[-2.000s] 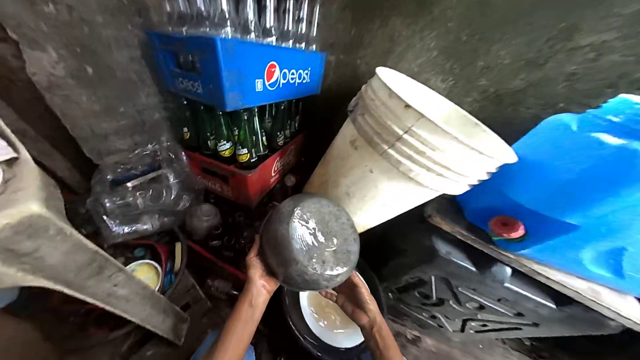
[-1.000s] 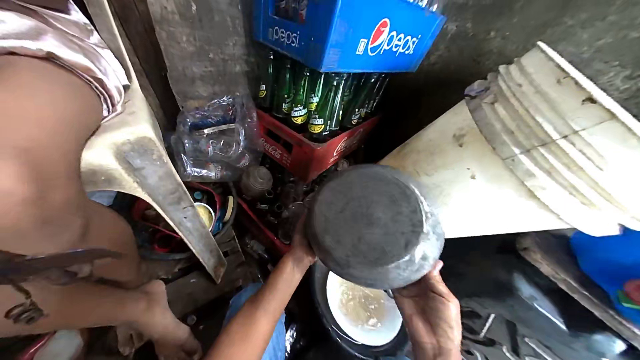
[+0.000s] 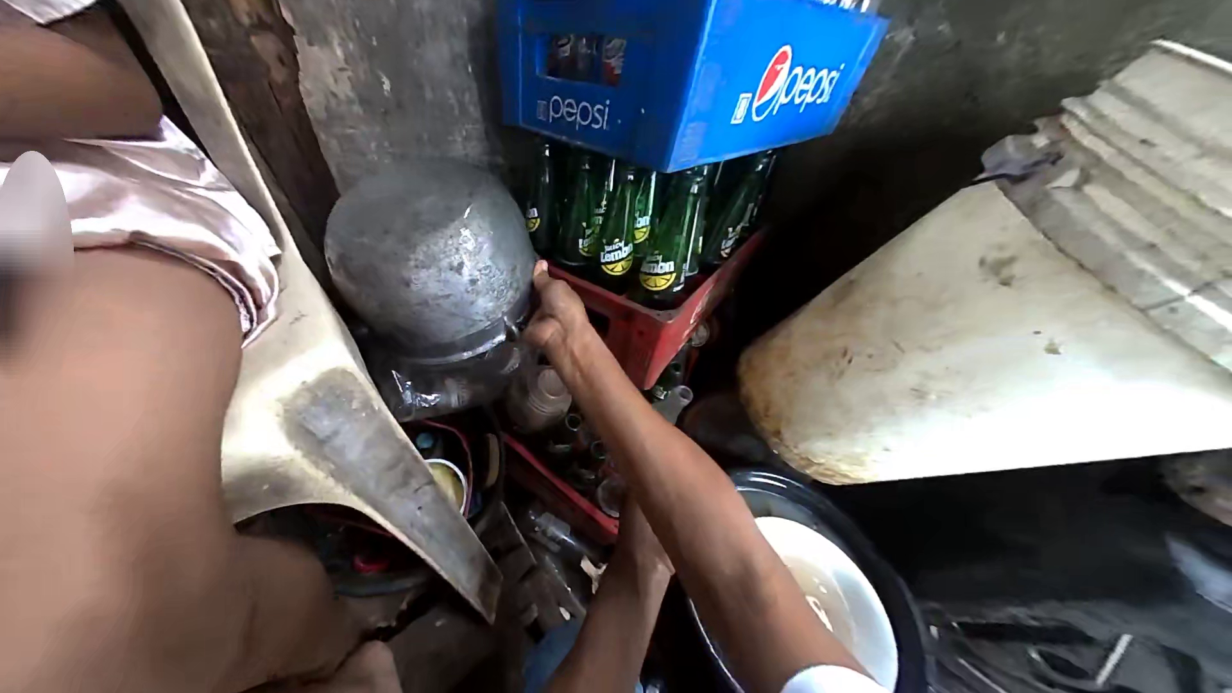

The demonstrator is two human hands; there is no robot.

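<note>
A grey metal pot (image 3: 433, 255) is upside down over the clear plastic bundle (image 3: 443, 385), beside the bottle crates. My right hand (image 3: 556, 313) grips the pot's rim on its right side. My left forearm (image 3: 616, 597) passes beneath the right forearm, which hides most of my left hand; whether it holds anything does not show. Below my right forearm, a white basin (image 3: 866, 616) holding cloudy liquid rests inside a larger black tub (image 3: 910, 616).
A blue Pepsi crate (image 3: 616, 115) is stacked above green bottles (image 3: 626, 226) in a red crate (image 3: 664, 327). Large pale buckets (image 3: 924, 356) lean at right. A plastic chair (image 3: 318, 414) and another person's bare leg (image 3: 115, 433) occupy the left.
The pot has moved from above the white basin to the plastic bundle at the left. Both hands held it before; now only my right hand is visible on it. The view has shifted left.
</note>
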